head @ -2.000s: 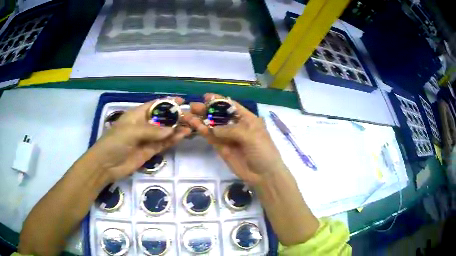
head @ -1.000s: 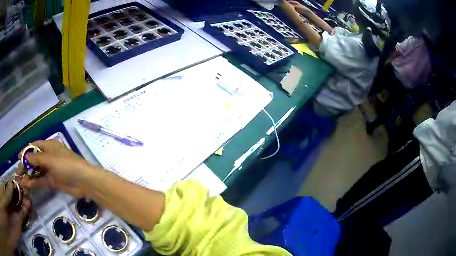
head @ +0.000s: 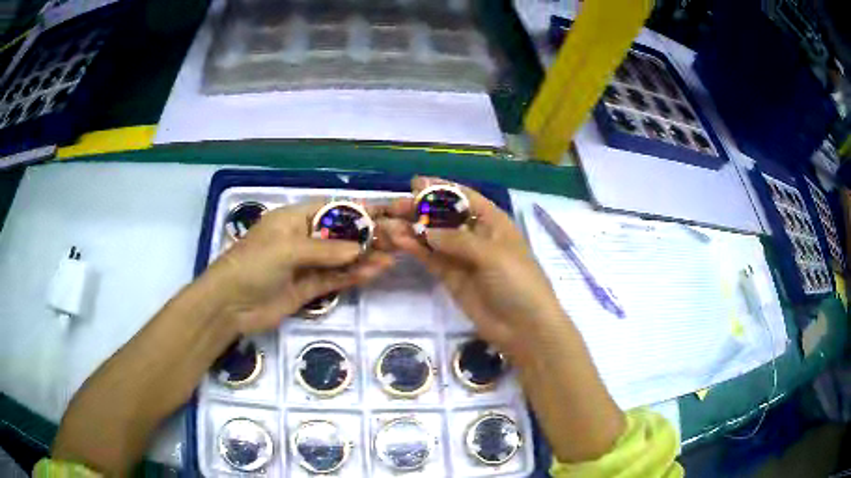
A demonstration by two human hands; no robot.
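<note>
My left hand holds a round smartwatch head with a gold rim, its dark face up and lit with small coloured dots. My right hand holds a second smartwatch head, also showing coloured dots. Both are held side by side above the far part of the compartment tray, which has a white grid and dark blue border. Dark watch heads, such as one in the second-nearest row, sit in its compartments. My hands and forearms hide part of the tray.
A white USB charger lies left of the tray. A purple pen lies on the record sheet at right. A grey translucent tray and a yellow post stand beyond. Other filled trays lie farther off.
The view swung right, showing other people, then came back to the tray. Both hands still hold a watch head each. The coloured dots on the faces look different from two seconds ago.
</note>
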